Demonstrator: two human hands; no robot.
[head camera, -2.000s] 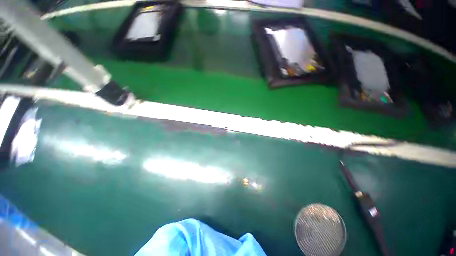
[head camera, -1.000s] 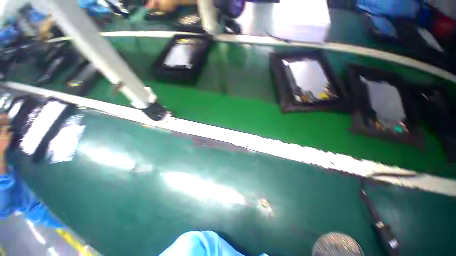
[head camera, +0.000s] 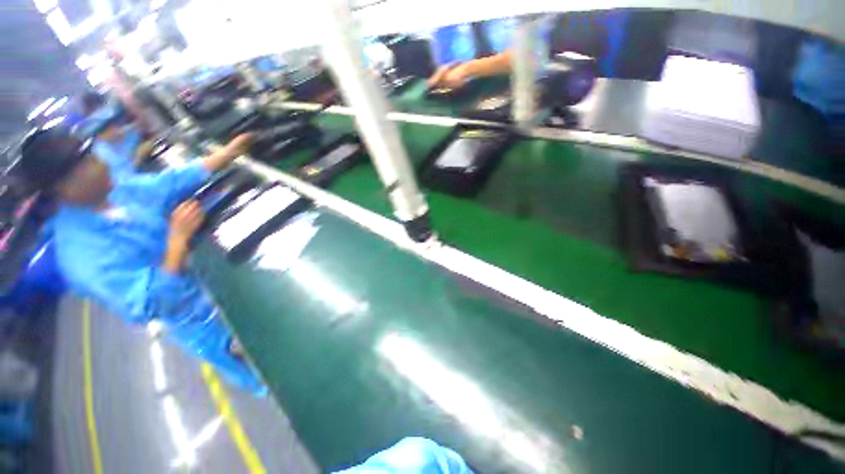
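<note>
Neither of my hands shows. A piece of my light blue smock (head camera: 412, 457) is at the bottom edge, over the glossy dark-green benchtop (head camera: 361, 343). Beyond the bench, open tablet units lie in black trays on the green conveyor belt. One unit (head camera: 690, 218) with a pale rectangle and small coloured parts is at the right. Another unit (head camera: 460, 151) is further off, near the middle. A third unit (head camera: 829, 278) is partly cut off at the right edge.
A chipped white rail (head camera: 574, 313) runs between bench and belt, with a white post (head camera: 371, 116) rising from it. A worker in a blue smock (head camera: 120, 250) stands at the left by a tray (head camera: 255, 218). A white stack (head camera: 702, 106) is across the line. Floor (head camera: 157, 398) shows lower left.
The view has swung left and up. The worker, floor and far side now show more. The round silver disc and the slim corded tool have left the picture.
</note>
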